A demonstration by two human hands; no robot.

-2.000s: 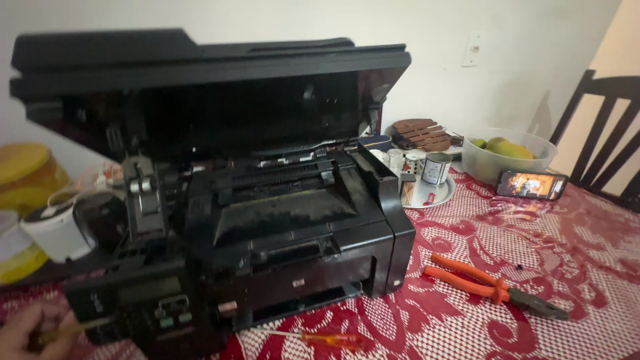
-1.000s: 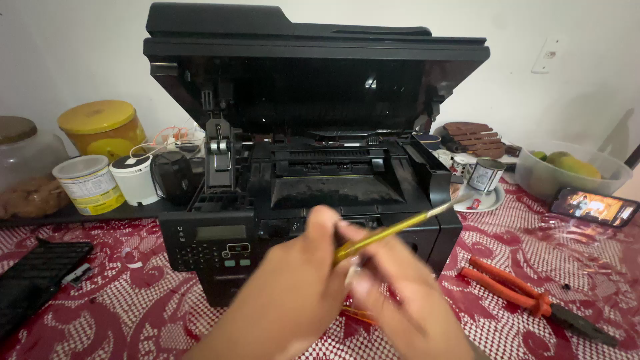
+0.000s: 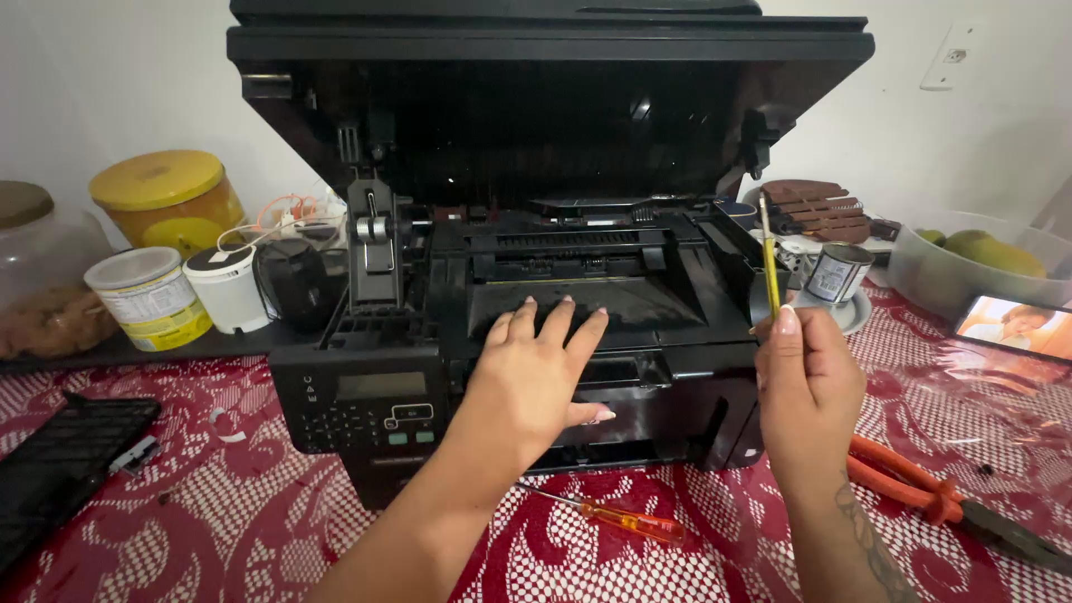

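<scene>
A black multifunction printer (image 3: 586, 301) stands with its scanner lid (image 3: 536, 117) raised. My left hand (image 3: 536, 368) lies spread, palm down, over the front of the printer's top tray, holding nothing. At the printer's right side, my right hand (image 3: 808, 377) grips a slim yellow-handled tool (image 3: 770, 268) upright, its thin pale tip pointing up; whether it is a brush or a screwdriver I cannot tell. An orange-handled screwdriver (image 3: 632, 521) lies on the tablecloth in front of the printer. Pliers with orange handles (image 3: 921, 494) lie to the right, partly behind my right forearm.
On the left are a black plastic panel (image 3: 63, 469), a jar (image 3: 42, 276), a yellow-lidded tub (image 3: 163, 201) and a can (image 3: 151, 297). At right are a metal can (image 3: 837, 272) on a plate, a fruit bowl (image 3: 938, 260) and a phone (image 3: 1013, 327). A red-and-white tablecloth (image 3: 226, 519) lies underneath.
My hands were together around the yellow tool in front of the printer. They have moved apart: the left is now on the printer, the right holds the tool upright at its right side.
</scene>
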